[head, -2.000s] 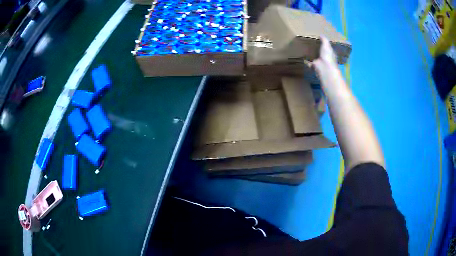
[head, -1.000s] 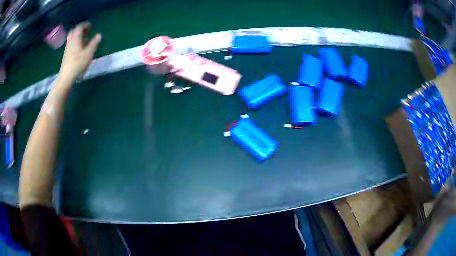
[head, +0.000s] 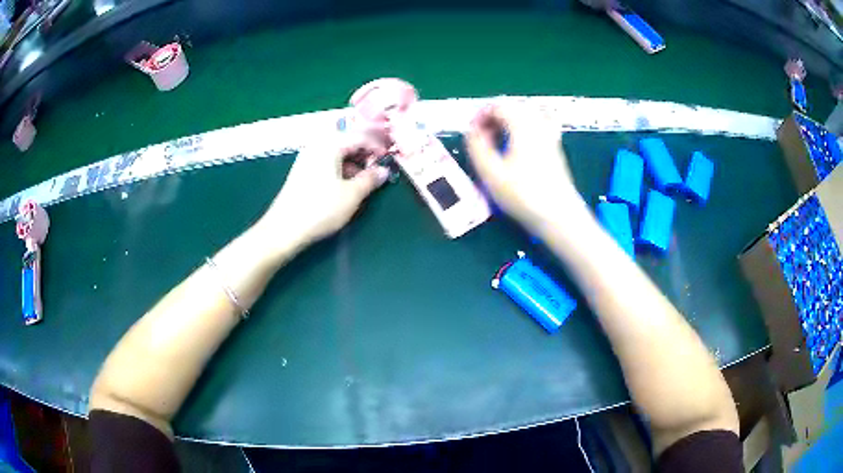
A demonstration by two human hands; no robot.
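Observation:
A pale pink handheld fan lies slanted across the bench, its round head at the whitish strip and the dark square on its handle facing up. My left hand has its fingers closed around the fan's neck. My right hand is just right of the handle, fingers curled and blurred. A bit of blue shows between its fingers; whether it grips a battery pack is unclear. A loose blue battery pack lies below my right hand, with its small white plug at its upper left end. Several more packs lie right of my right forearm.
Brown cartons of blue packs stand at the right edge. An open fan with a blue pack lies at the far left. Beyond the whitish strip, the green belt carries a pink fan part and another fan.
The view has swung from the cartons back to the bench. My left hand has come from the far left to the fan, which is turned more steeply. My right hand has come over the bench.

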